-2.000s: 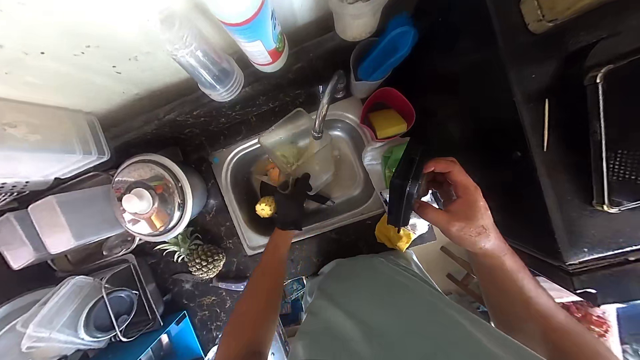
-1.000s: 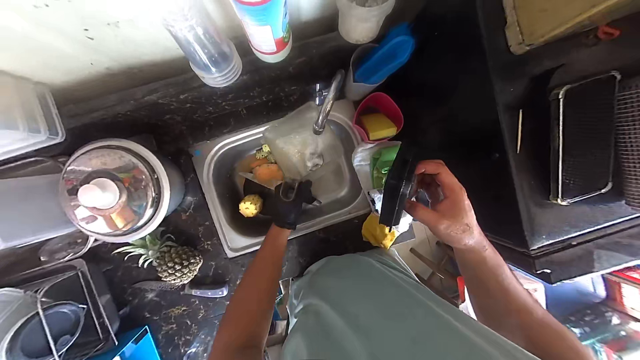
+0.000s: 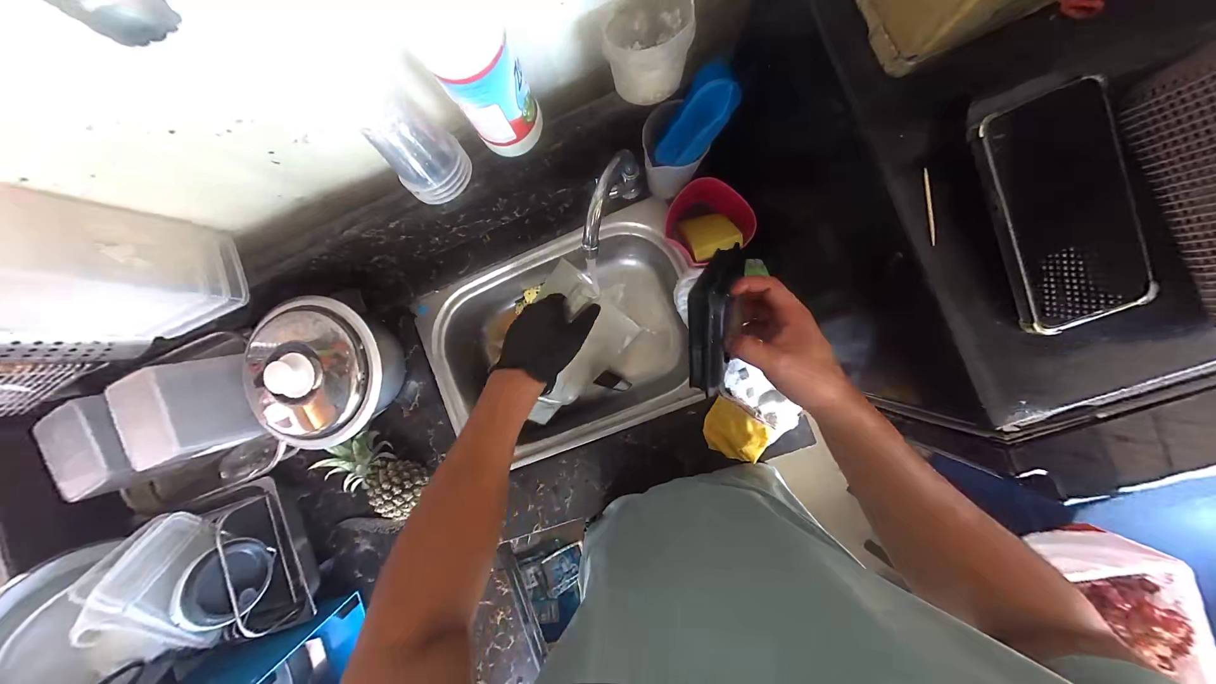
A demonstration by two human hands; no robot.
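My left hand (image 3: 548, 340), in a black glove, is in the steel sink (image 3: 556, 446), over a clear plastic piece (image 3: 608, 332) under the curved faucet (image 3: 598, 204). Whether its fingers grip the plastic cannot be told. Yellow and orange food scraps (image 3: 528, 298) show behind the glove. My bare right hand (image 3: 784, 332) holds a black phone-like object (image 3: 710, 318) on edge at the sink's right rim. Behind that object stands a red cup (image 3: 741, 204) with a yellow sponge (image 3: 711, 236). A yellow cloth (image 3: 734, 429) lies below the right hand.
Left of the sink are a lidded pot (image 3: 323, 370), a pineapple (image 3: 394, 486) and plastic containers (image 3: 176, 408). A bottle (image 3: 489, 90), stacked clear cups (image 3: 418, 157) and a white tub (image 3: 649, 52) stand along the wall. On the right are a dark rectangular tray (image 3: 1064, 204) and a thin stick (image 3: 929, 206).
My left hand has moved up and over the clear plastic in the sink. The yellow piece beside it earlier is no longer in view. My right hand still holds the black object.
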